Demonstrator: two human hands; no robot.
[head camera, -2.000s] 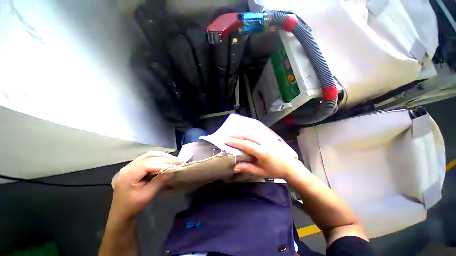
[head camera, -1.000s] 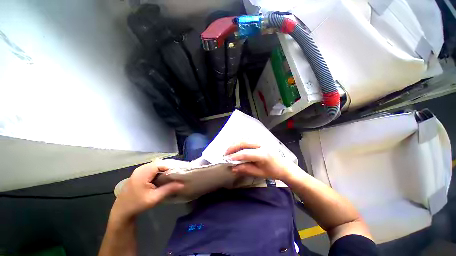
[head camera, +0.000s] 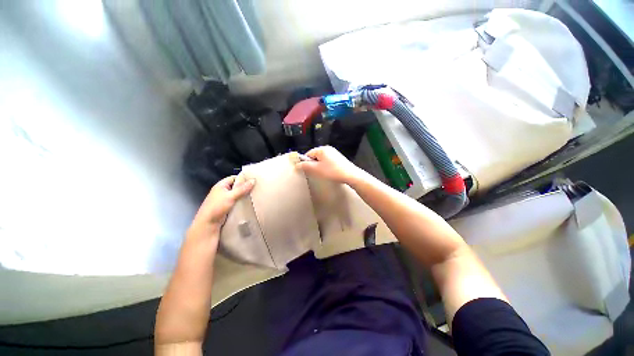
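A cream sewn cover (head camera: 281, 208) is spread above my dark-blue apron, with a center panel between two side panels and visible seams. A small grey patch shows on its left panel, and a small dark tab (head camera: 370, 235) shows at its lower right. My left hand (head camera: 228, 198) grips the cover's upper left edge, thumb on top. My right hand (head camera: 325, 164) pinches its upper edge near the right seam. The underside of the cover is hidden.
Large cream covers (head camera: 445, 76) lie at the upper right, and more (head camera: 535, 257) on the lower right stand. A grey ribbed hose (head camera: 420, 135) with red bands crosses a white-green box (head camera: 393, 156). Black bundles (head camera: 243, 132) are behind the cover. A white panel (head camera: 83, 174) is at left.
The cover was folded and low; now it is opened out and raised, its panels and seams facing me. Both hands have moved up to its upper edge. The view has tilted upward, showing a curtain.
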